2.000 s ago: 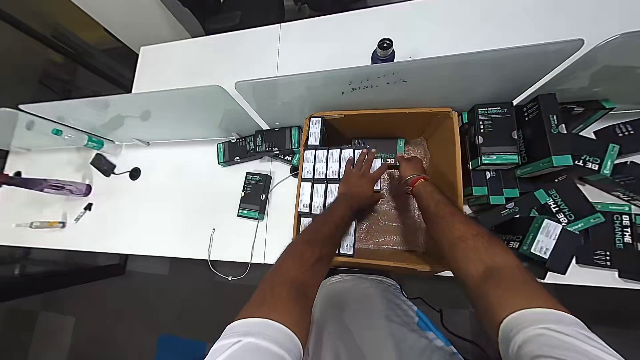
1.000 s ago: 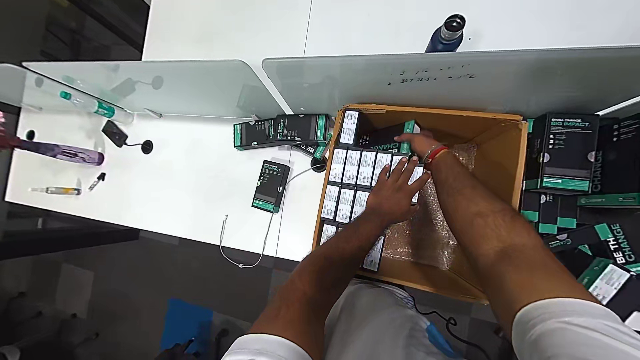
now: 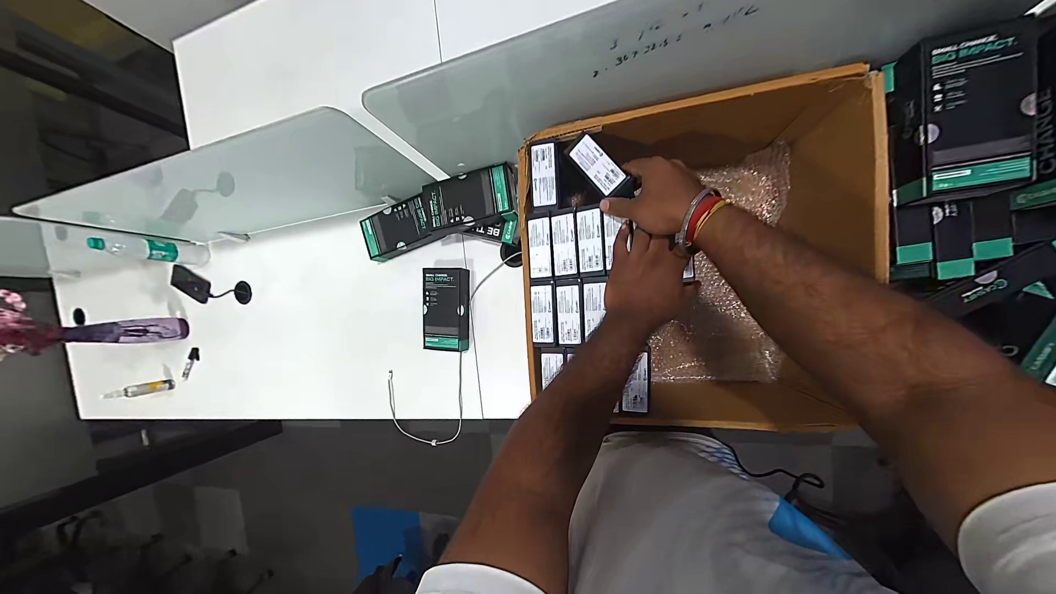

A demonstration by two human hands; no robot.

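Observation:
A cardboard carton point(image 3: 881, 181) holds rows of small black boxes point(image 3: 589, 241) standing on end, white labels up, along its left side. My right hand point(image 3: 660, 196), with a red and yellow wrist thread, grips a tilted black box point(image 3: 597, 165) in the top row, beside an upright one in the corner. My left hand point(image 3: 648, 280) rests on the boxes of the rows below, just under the right hand; its fingertips are partly hidden. Bubble wrap point(image 3: 718, 330) lines the carton floor to the right of the boxes.
Black and green boxes point(image 3: 978, 107) are piled right of the carton. More boxes point(image 3: 466, 198) lie to its left, near a single black box point(image 3: 445, 309) and a white cable point(image 3: 433, 442). Glass partitions point(image 3: 495, 115) stand behind. A plastic bottle point(image 3: 148, 250) lies at the far left.
The box at my right hand, lying lengthwise earlier with its printed side up, now stands tilted with its label up. The view has shifted and moved closer to the carton.

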